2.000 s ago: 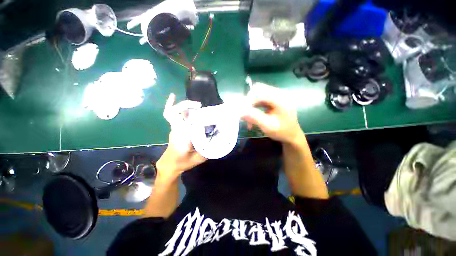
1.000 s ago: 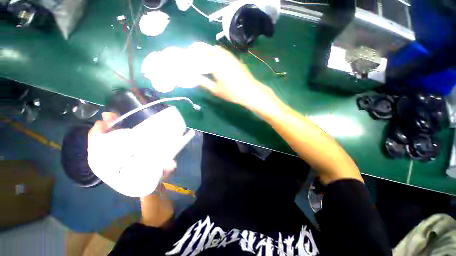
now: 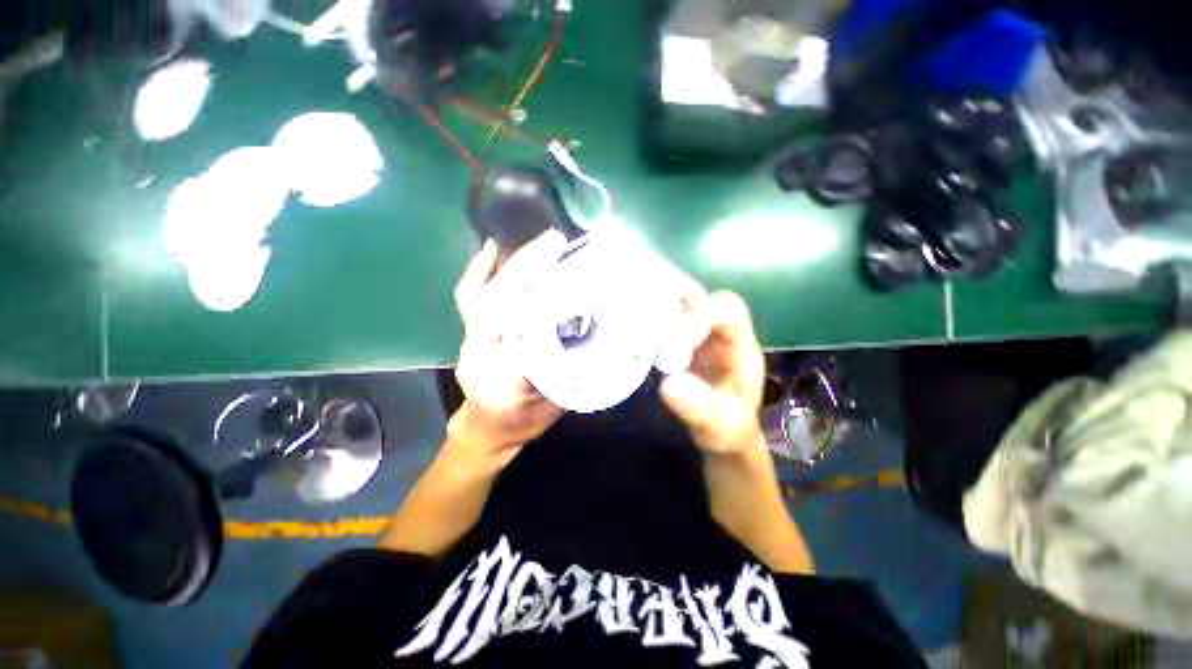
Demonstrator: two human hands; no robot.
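My left hand (image 3: 503,386) grips a white camera housing (image 3: 588,294) from its left side, at the bench's near edge. A round white end with a dark opening faces me. A smooth black rounded part (image 3: 520,207) lies beyond the housing, with thin red wires running from it. A white tail cable (image 3: 586,179) curves up from the housing. My right hand (image 3: 716,373) pinches white material at the housing's right side; glare hides whether this is a separate plate. Round white cover plates (image 3: 248,190) lie overlapped at left.
Another white plate (image 3: 173,99) lies at far left. A blurred dark unit (image 3: 438,46) stands beyond the wires. A silver-white box (image 3: 745,72), black ring parts (image 3: 935,196) and a blue bin (image 3: 987,50) are at right. A stool (image 3: 144,514) and a person's pale sleeve (image 3: 1098,497) are below the bench.
My right hand has come back from the pile of white plates to the housing. My left hand has brought the housing back to the centre, its round end facing me.
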